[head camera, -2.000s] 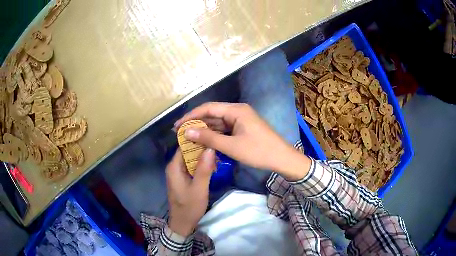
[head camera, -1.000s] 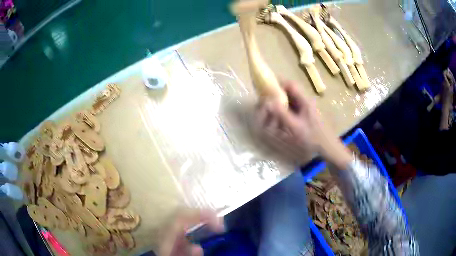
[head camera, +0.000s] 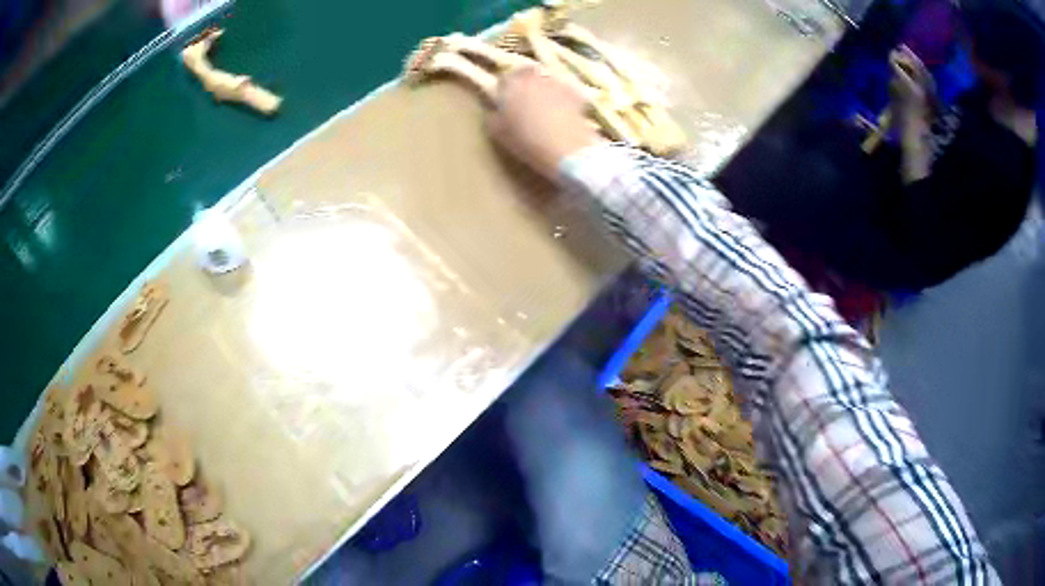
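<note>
My right hand (head camera: 536, 115) is at the back of the bench, its fingers closed over the near part of a pale yellow figure leg (head camera: 461, 57). The leg's foot end points to the upper left; its peg end is hidden under the hand. It lies at the left of a row of several figure legs (head camera: 607, 86), partly covered by the hand. My left hand is not in view.
A heap of tan sole pieces (head camera: 109, 492) lies at the bench's left. A white glue bottle (head camera: 220, 243) stands by the green conveyor, which carries one leg (head camera: 229, 87). A blue bin of sole pieces (head camera: 693, 406) is below right. A person in dark clothes (head camera: 974, 172) sits beyond.
The sole held in both hands is out of sight. My right hand lifted a figure leg foot end up, then brought it down beside the row. My left hand has left the view.
</note>
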